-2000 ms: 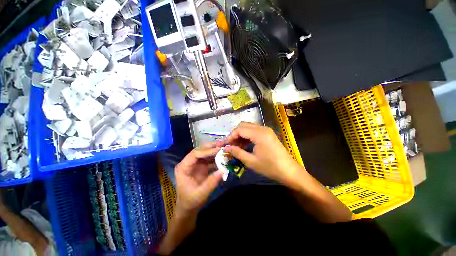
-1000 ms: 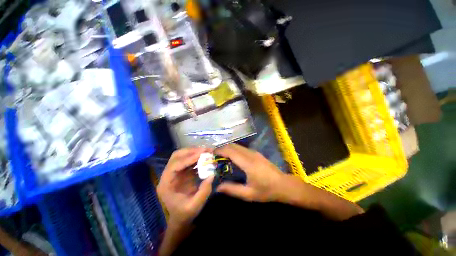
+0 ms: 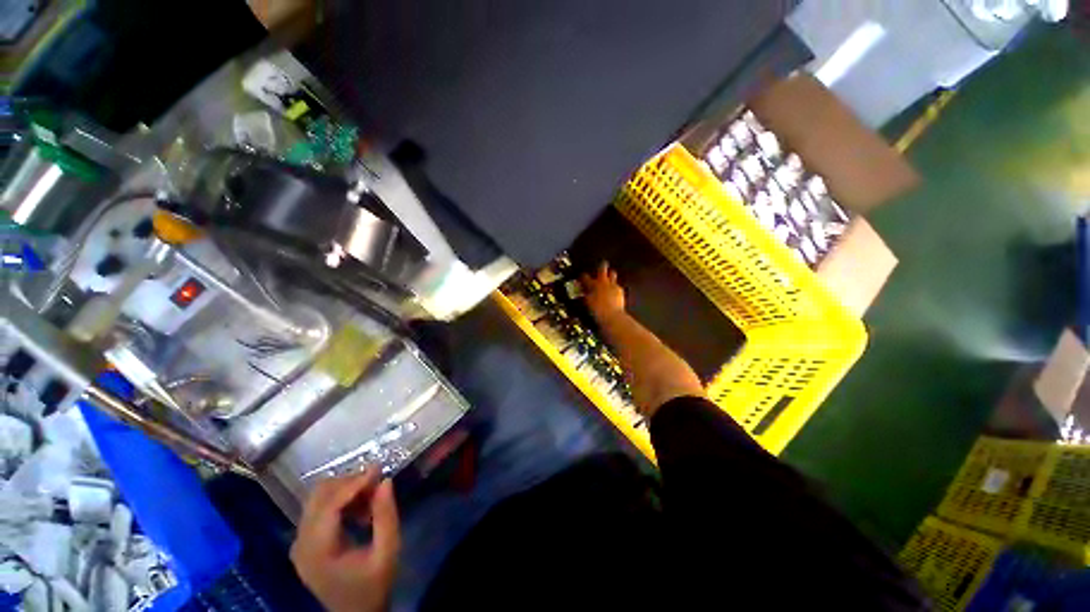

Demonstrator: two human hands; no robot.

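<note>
My right hand (image 3: 601,291) is inside the yellow crate (image 3: 789,395), low over the dark sheet (image 3: 687,308). Its fingertips are at a small circuit unit (image 3: 574,288); whether they grip it cannot be told. Rows of small dark and yellow circuit units (image 3: 574,341) lie along the crate's left side. My left hand (image 3: 347,538) is at the near edge of the metal tray (image 3: 418,412), fingers curled with a gap inside and nothing visible in them. Thin silver tweezers (image 3: 359,452) lie in the tray.
The soldering machine (image 3: 155,293), a yellow sponge (image 3: 347,355) and a green-edged solder reel (image 3: 42,179) are on the left. A blue tray of white housings (image 3: 84,502) is lower left. Black sheets (image 3: 514,108) overhang the crate. A cardboard box (image 3: 867,269) holds white-silver units.
The view has swung right. The hands have parted: my right hand has moved into the yellow crate, and my left hand no longer shows the white housing. Circuit units inside the crate now show.
</note>
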